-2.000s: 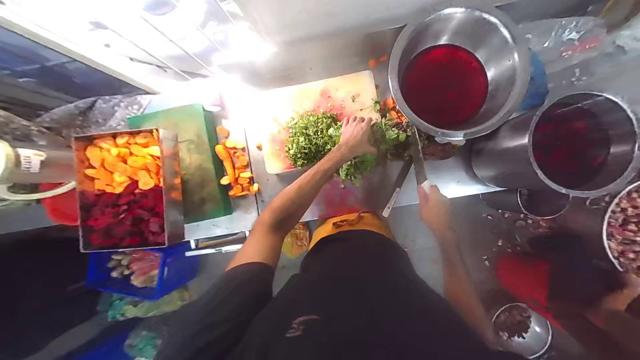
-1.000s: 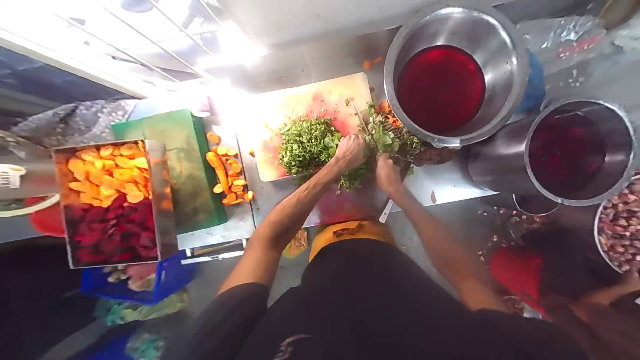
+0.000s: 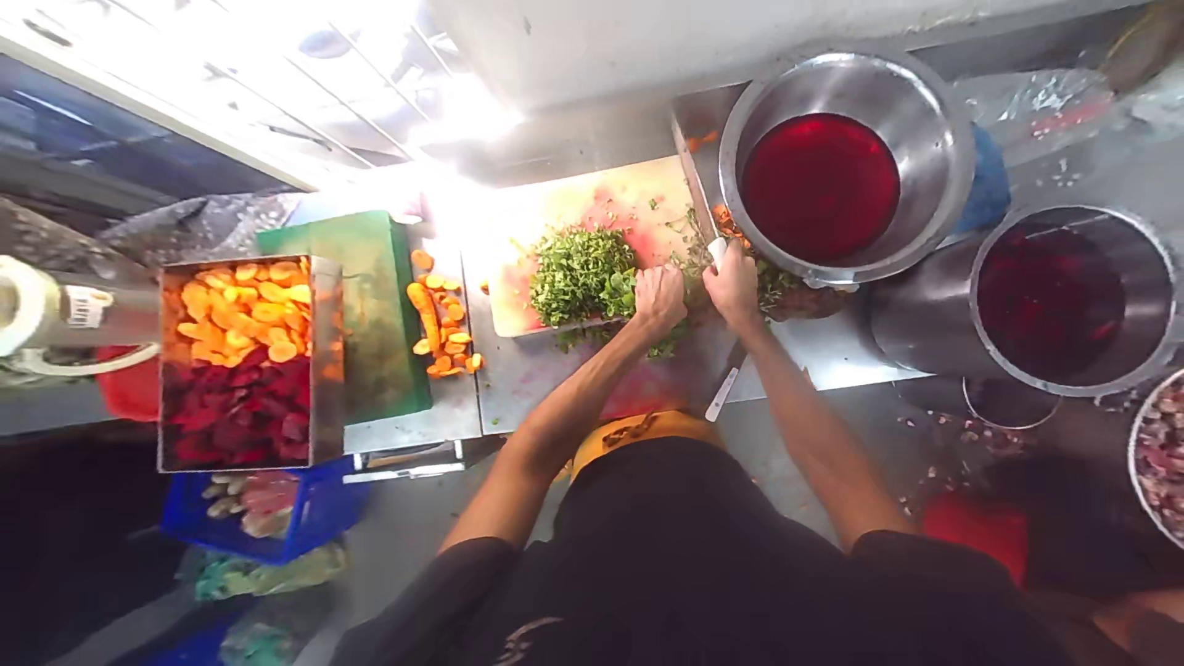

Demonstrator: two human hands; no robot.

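Chopped green herbs (image 3: pixel 583 277) lie heaped on a red-stained, light cutting board (image 3: pixel 518 305). My left hand (image 3: pixel 659 294) is closed on uncut herbs at the right side of the heap. Just to its right, my right hand (image 3: pixel 733 282) grips the white handle of a large knife (image 3: pixel 696 180), whose blade points away from me over the board's right edge. More leafy stems (image 3: pixel 772 287) lie beyond my right hand, partly hidden by the steel pot. A second, white-handled knife (image 3: pixel 722 394) rests at the counter's near edge, its blade partly behind my right forearm.
A big steel pot of red liquid (image 3: pixel 856 259) stands at the right, with another (image 3: pixel 1147 361) beyond it. To the left are carrot pieces (image 3: pixel 453 333), a green cutting board (image 3: pixel 375 370) and a metal container (image 3: pixel 326 407) of sliced carrots and beets. Someone's arm (image 3: pixel 1142 615) shows lower right.
My right hand was farther right with the knife, then among the stems beside my left hand; now it holds the knife with the blade pointing away. My left hand stays at the herbs.
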